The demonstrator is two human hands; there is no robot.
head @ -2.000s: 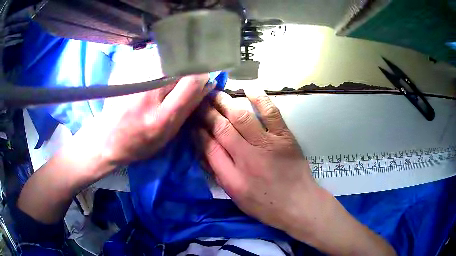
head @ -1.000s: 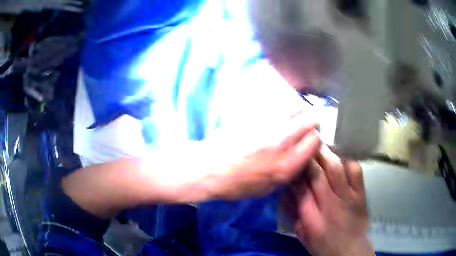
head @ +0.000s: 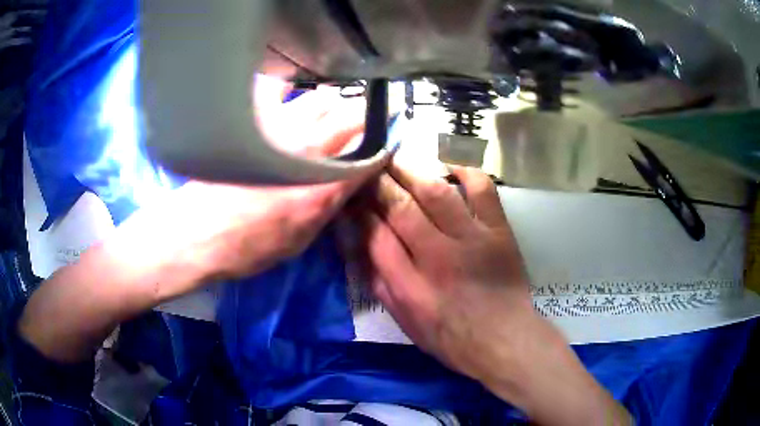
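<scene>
Blue fabric [head: 292, 304] lies under both hands, comes down over the table's front edge and also spreads at the far left, where it is washed out by glare. My left hand [head: 250, 225] reaches in from the left, its fingertips partly hidden behind the machine head, at the fabric near the needle area. My right hand [head: 450, 258] lies on the fabric's right side, fingers bent, fingertips close to my left hand's. The pinched edge is mostly hidden by the fingers. The sewing machine head [head: 200, 100] hangs over the fingertips.
Black thread snips [head: 671, 191] lie on the machine bed's right side. A printed measuring rule [head: 625, 301] runs along the white table's [head: 575, 233] front edge. Metal springs and discs [head: 467, 104] sit on the machine. A green panel [head: 708, 137] shows at the right.
The view has swung back from the left, and the snips and rule show clearly again. Both hands remain together at the fabric; the machine head now covers more of the upper left.
</scene>
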